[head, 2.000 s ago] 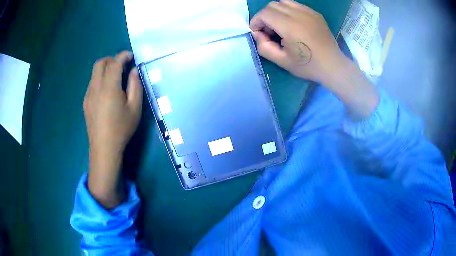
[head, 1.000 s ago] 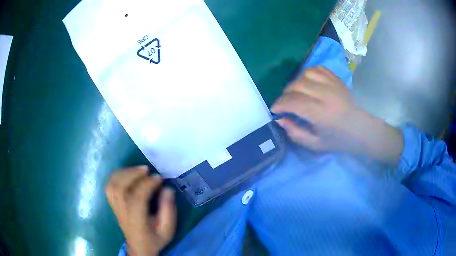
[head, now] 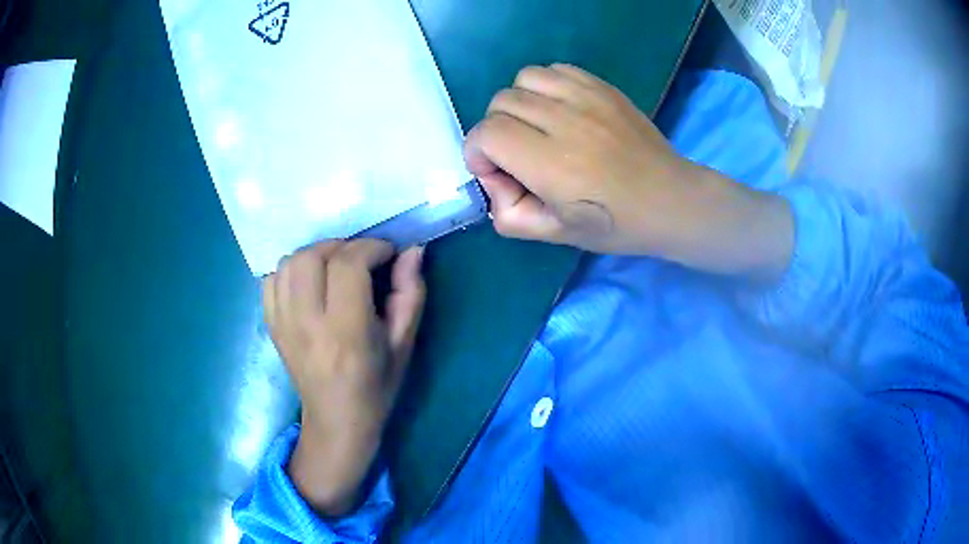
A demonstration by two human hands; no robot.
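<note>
A white protective sleeve (head: 319, 117) with a black triangular mark lies on the green bench, its far end cut off by the top edge. A narrow grey-blue strip of the flat unit (head: 430, 216) shows at its near open end; the sleeve covers the rest. My right hand (head: 579, 159) pinches the near right corner of sleeve and unit between thumb and fingers. My left hand (head: 345, 319) lies over the near left corner, fingertips on the sleeve edge and thumb at the unit's edge, hiding that corner.
A white sheet (head: 34, 138) lies at the far left on the green bench (head: 149, 351). A printed plastic bag (head: 781, 48) is at the upper right, beyond the bench edge. The blue smock is against the near bench edge.
The sleeve now covers nearly all of the unit, with only a thin strip showing. Sleeve and unit have moved away from my body. Both hands have closed in on the near corners.
</note>
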